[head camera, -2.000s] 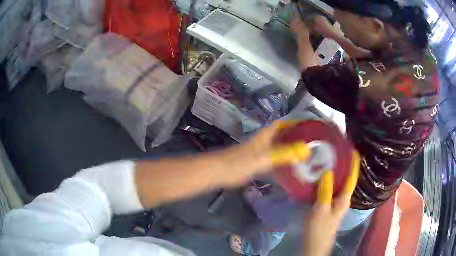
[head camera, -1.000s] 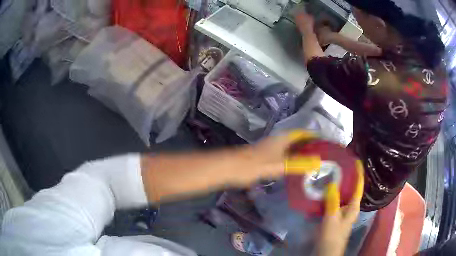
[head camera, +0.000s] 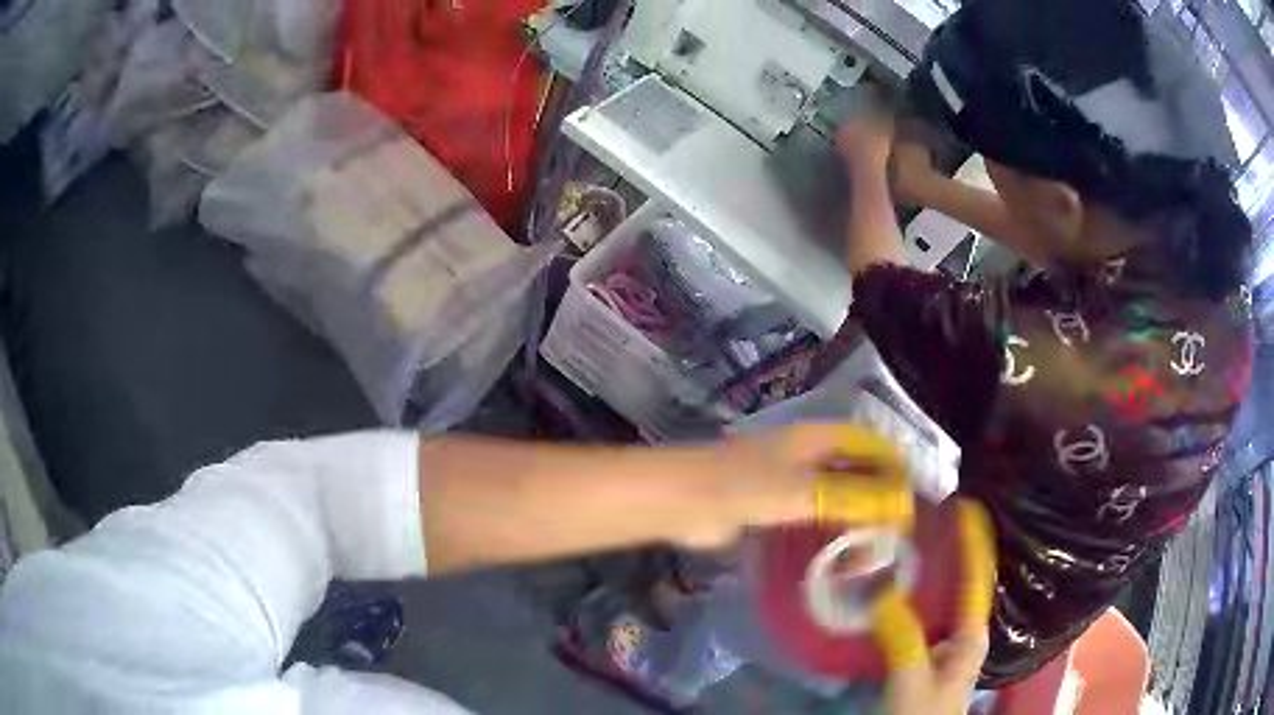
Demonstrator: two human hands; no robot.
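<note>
A dark red tape roll (head camera: pixel 799 626) with a pale ring-shaped core (head camera: pixel 816 583) is held in the air at lower centre right, its face towards me. My left hand (head camera: pixel 789 482) reaches in from the left and grips the roll's upper edge with yellow-covered fingers. My right hand (head camera: pixel 939 650) comes from below and holds the right side, one yellow finger near the core and another along the rim. Both hands and the roll are blurred. The right wrist is cut off by the bottom edge.
A person in a dark red patterned top (head camera: pixel 1104 447) works at a white machine (head camera: pixel 741 63) beyond the roll. A white basket (head camera: pixel 601 349), clear bags (head camera: pixel 377 238) and a red bag (head camera: pixel 440 98) lie to the left. An orange-red bin (head camera: pixel 1104 664) is at lower right.
The roll and both hands are lower in the view. My left fingers have shifted from beside the core to the roll's upper part. The other person's head shows more fully.
</note>
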